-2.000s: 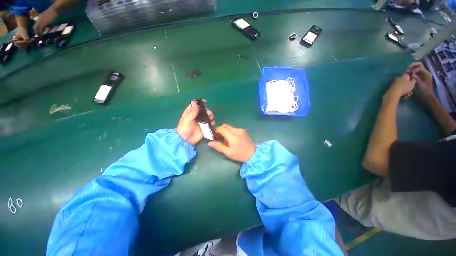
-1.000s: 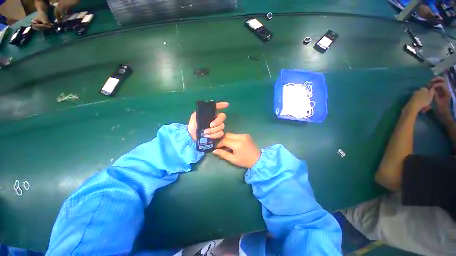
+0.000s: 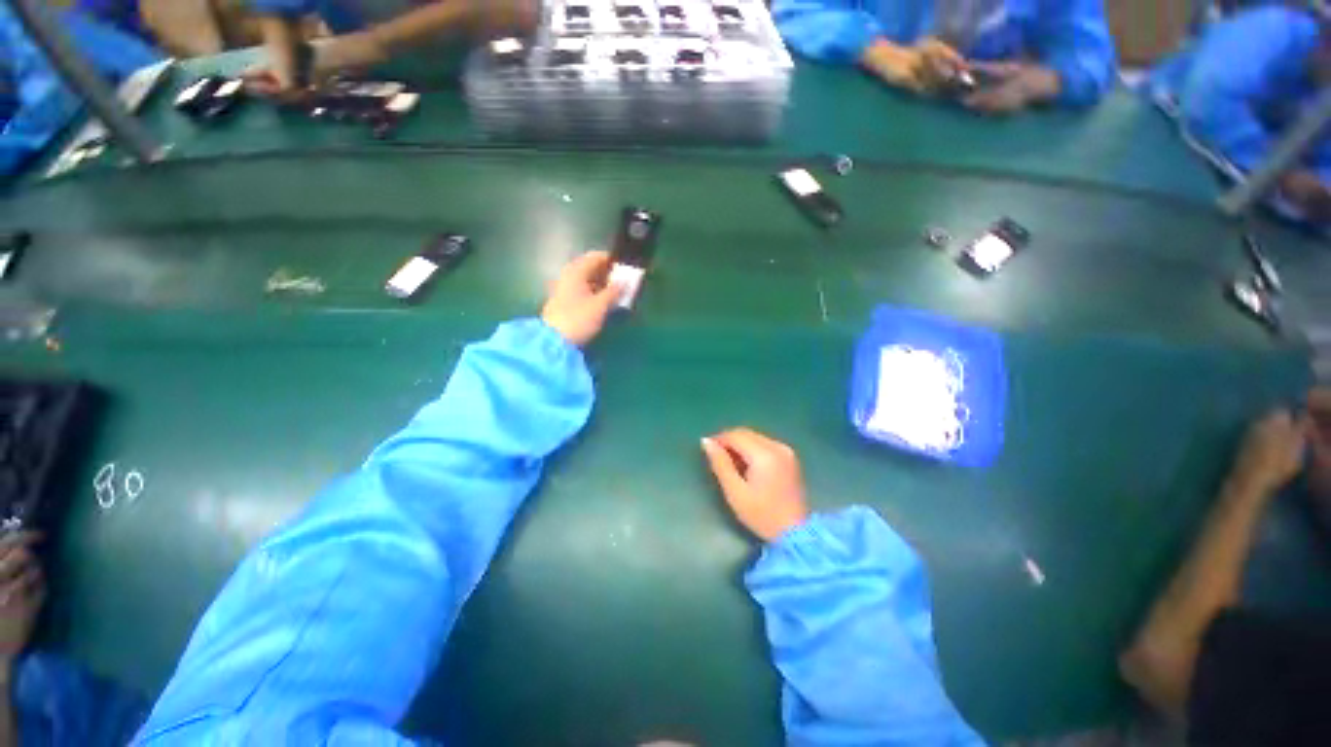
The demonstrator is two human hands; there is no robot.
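Observation:
My left hand [image 3: 581,299] reaches forward and has its fingers on the white-labelled end of a black bar phone [image 3: 637,245]. The phone is at the far part of the green bench; whether it touches the surface is hard to tell. My right hand [image 3: 759,479] is nearer, with curled fingers and the tips together. A pale spot shows at its fingertips, too small to identify, and no part is clearly seen in it. A blue bin [image 3: 987,401] with white rings [image 3: 920,397] stands to the right of my right hand.
Other phones lie at left [image 3: 428,267] and right [image 3: 807,194], [image 3: 994,248]. White loops [image 3: 120,485] and a black tray [image 3: 37,438] are at left. A small pale piece [image 3: 1034,568] lies at right. Stacked clear trays [image 3: 628,102] stand at the far side. Other workers' arms [image 3: 1219,555] are around.
My left hand has moved forward, away from my right hand, carrying the phone to the far part of the bench. My right hand has stayed near, without the phone. The view has shifted, showing more of the far side.

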